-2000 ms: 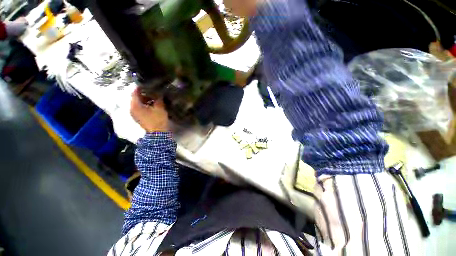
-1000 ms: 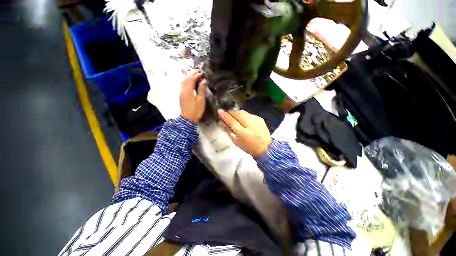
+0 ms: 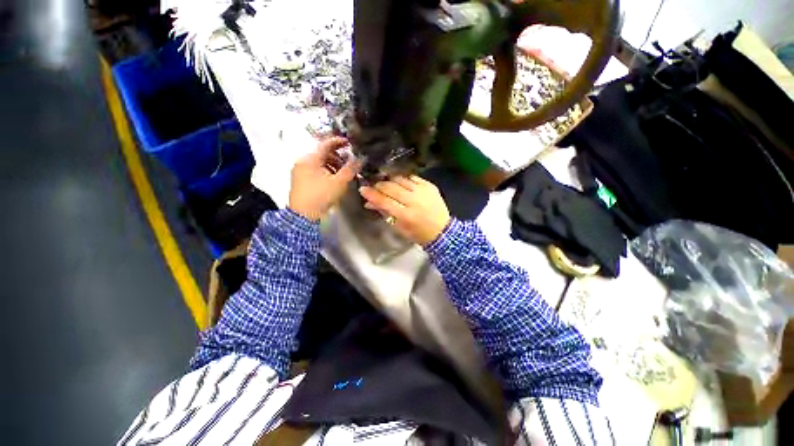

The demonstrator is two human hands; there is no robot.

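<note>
The green hand press (image 3: 396,83) stands in front of me with its dark head low over the bench. My left hand (image 3: 318,181) is at the left of the head, with thumb and finger bent close together on something too small to make out. My right hand (image 3: 407,206) lies palm down at the front of the head, its fingertips at the die area (image 3: 373,167). The fingertips of both hands are near each other. A small pale piece shows by the left fingertips. The exact contact at the die is dark and blurred.
Loose metal pieces (image 3: 300,65) lie left of the press. The handwheel (image 3: 601,65) and a parts tray (image 3: 579,115) are behind right. Black cloth (image 3: 557,213), a tape roll (image 3: 573,261) and a clear plastic bag (image 3: 718,296) are at right. Blue bins (image 3: 165,104) stand by the aisle.
My right hand has come down from the handwheel area to the die beside my left hand. Since one second ago both hands have shifted only slightly, and the view has moved a little.
</note>
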